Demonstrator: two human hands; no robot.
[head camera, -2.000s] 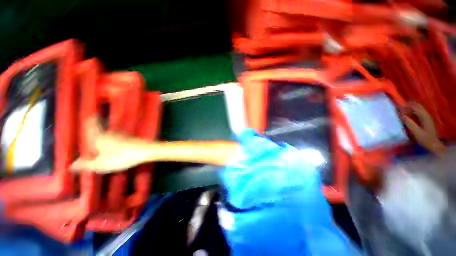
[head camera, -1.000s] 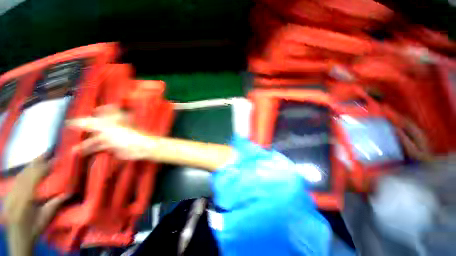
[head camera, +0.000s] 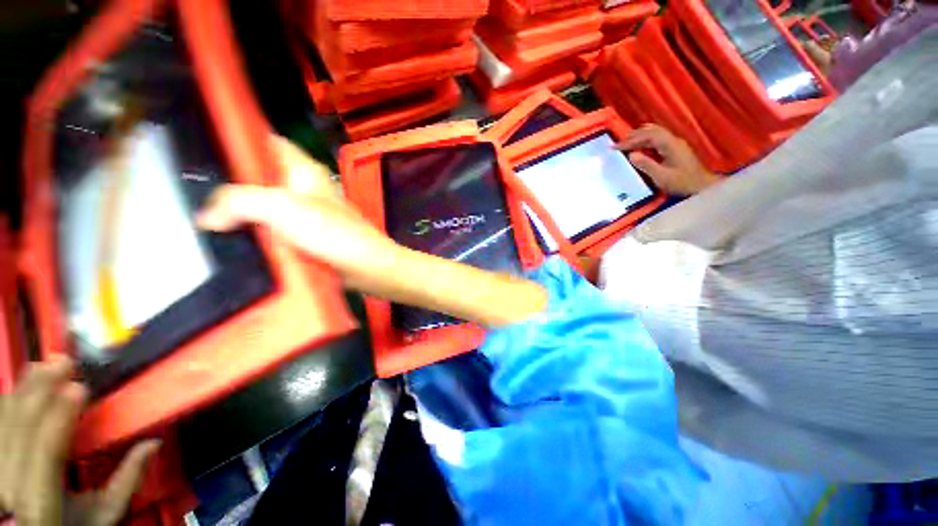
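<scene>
A red-orange foam tray (head camera: 239, 339) is tilted up at the left, large and slightly blurred. In its recess lies an open-back tablet with a white battery (head camera: 154, 226) and a yellow flex cable (head camera: 111, 277). My right hand (head camera: 283, 211) grips the tray's right side, its fingertips reaching over the frame onto the dark tablet. My left hand (head camera: 51, 447), cut off by the lower left edge, is at the tray's lower left corner. A second tray (head camera: 430, 355) lies at the centre with a tablet (head camera: 442, 200), whose dark screen shows a logo, partly behind my right forearm.
Beyond the centre tray, another person's hand (head camera: 669, 162) is at a lit tablet (head camera: 584, 185) in a tray. That person's grey-white sleeve (head camera: 813, 247) fills the right. Stacked foam trays (head camera: 401, 51) stand at the back. More trays lean at the back right, one with a tablet (head camera: 759, 46).
The open-back tablet's tray now appears larger, closer and more tilted, with my right hand on its side. My left hand has moved lower. The view has shifted right, and the centre screen now shows a logo.
</scene>
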